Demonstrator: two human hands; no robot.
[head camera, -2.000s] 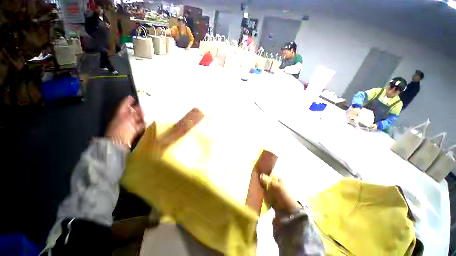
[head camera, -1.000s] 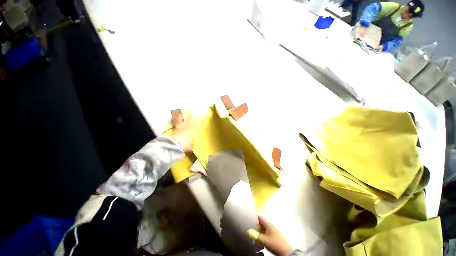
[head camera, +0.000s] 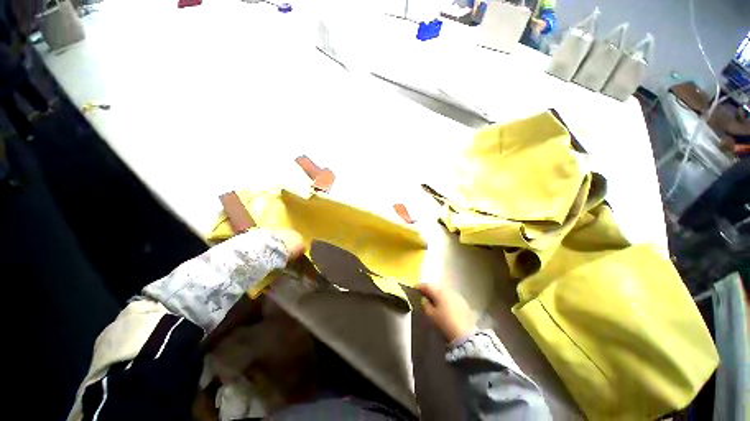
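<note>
A yellow bag body (head camera: 349, 233) with reddish-brown leather tabs (head camera: 238, 212) lies on the white table near its front edge, its open mouth towards me. A grey-brown sheet (head camera: 362, 329) stands partly in the mouth, its upper part curled over and its lower part hanging towards my lap. My left hand (head camera: 284, 245) is at the left of the mouth, its fingers mostly hidden, so its grip cannot be told. My right hand (head camera: 444, 311) pinches the bag's right edge at the mouth, beside the sheet.
More yellow bag bodies (head camera: 617, 333) are heaped on the table (head camera: 206, 99) to the right. Finished beige handled bags (head camera: 604, 66) stand at the far right. A blue item (head camera: 428, 30) and a person's blue-green sleeve (head camera: 544, 16) are at the back. Dark floor is at left.
The bag was carried with its tabs upright, then laid on the table. The grey sheet is now at its mouth and curled. My right hand has moved up to the bag's edge.
</note>
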